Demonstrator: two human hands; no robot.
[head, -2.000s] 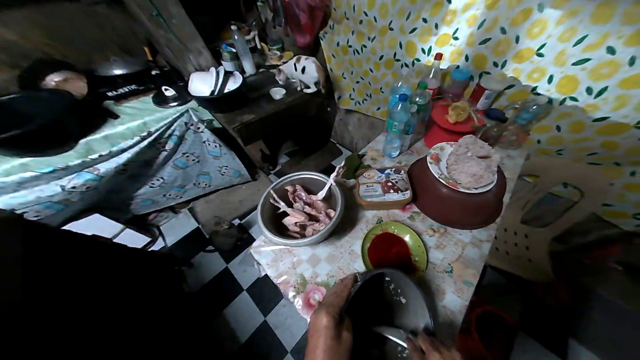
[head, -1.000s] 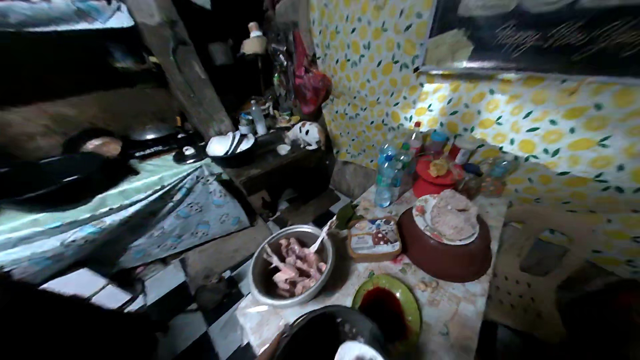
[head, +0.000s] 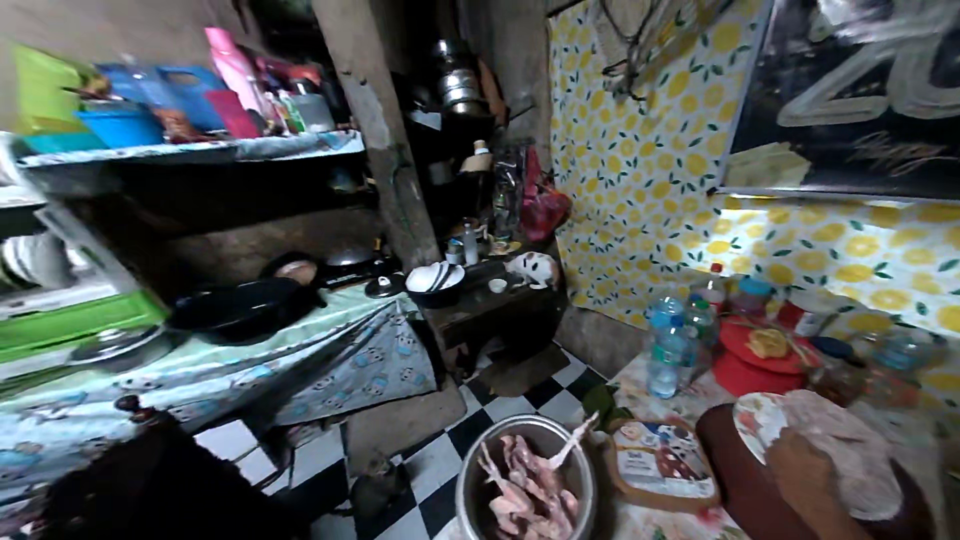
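My right hand (head: 806, 469) reaches in from the lower right, its fingertips at a pale, soft heap of what looks like ground meat (head: 851, 457) on a floral plate (head: 754, 424). Whether the fingers grip any of it cannot be told. Under the plate is a dark red-brown rounded basin (head: 724, 450). Left of it stands a rectangular plastic tub (head: 664, 465) with a printed lid. A round metal bowl (head: 465, 487) holds raw poultry pieces (head: 525, 487), one long piece sticking up over its rim. My left hand is not in view.
Plastic bottles (head: 670, 360) and a red container (head: 757, 360) stand behind the plate. A low dark bench (head: 491, 304) bears a bowl of dishes (head: 435, 285). On the left, a cloth-covered counter (head: 330, 322) holds a black basin (head: 244, 307). A checkered floor (head: 427, 450) lies between.
The view has swung up and left. My right hand now shows at the heap on the plate. The dark pot and the green plate with red liquid have left the view.
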